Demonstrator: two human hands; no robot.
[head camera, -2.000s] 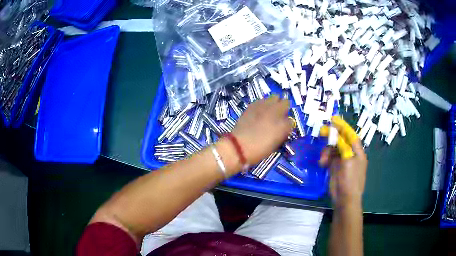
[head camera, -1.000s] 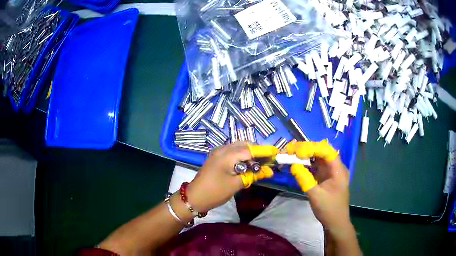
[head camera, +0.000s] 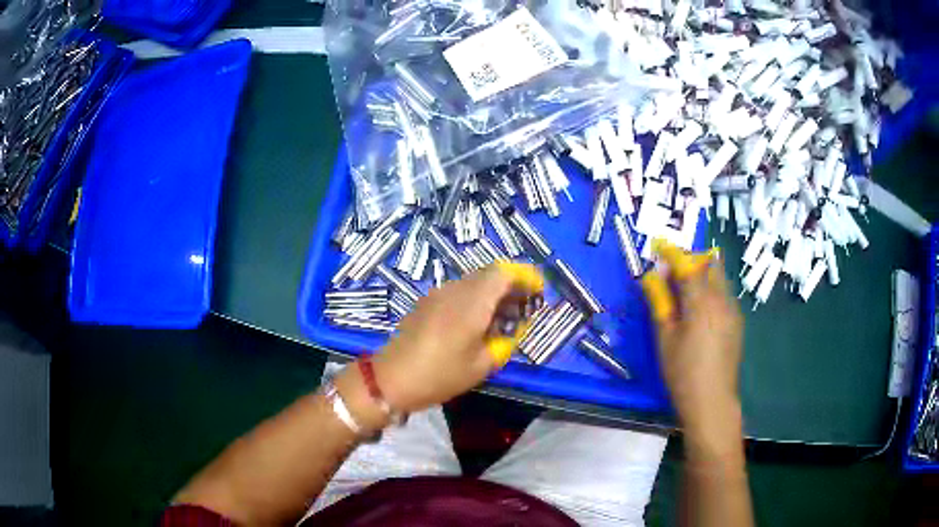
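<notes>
My left hand (head camera: 448, 335), with yellow finger cots, is closed around metal tubes (head camera: 515, 311) whose round ends show between thumb and fingers, above the blue near tray (head camera: 494, 381). My right hand (head camera: 700, 319), also with yellow cots, is blurred over the tray's right side. Its fingertips are at the near edge of the heap of white pieces (head camera: 772, 134); whether it holds one cannot be told. Loose silver tubes (head camera: 366, 252) lie in the tray, many side by side.
A clear plastic bag (head camera: 474, 124) of tubes with a white label (head camera: 505, 54) lies over the tray's far edge. A blue left tray (head camera: 149, 196) lies on the green bench top (head camera: 273, 196). Filled side trays stand far left (head camera: 46, 134) and far right (head camera: 927, 401).
My hands have moved apart. The right hand has moved up and right to the white heap. The white piece seen between the hands no longer shows. The view has shifted slightly.
</notes>
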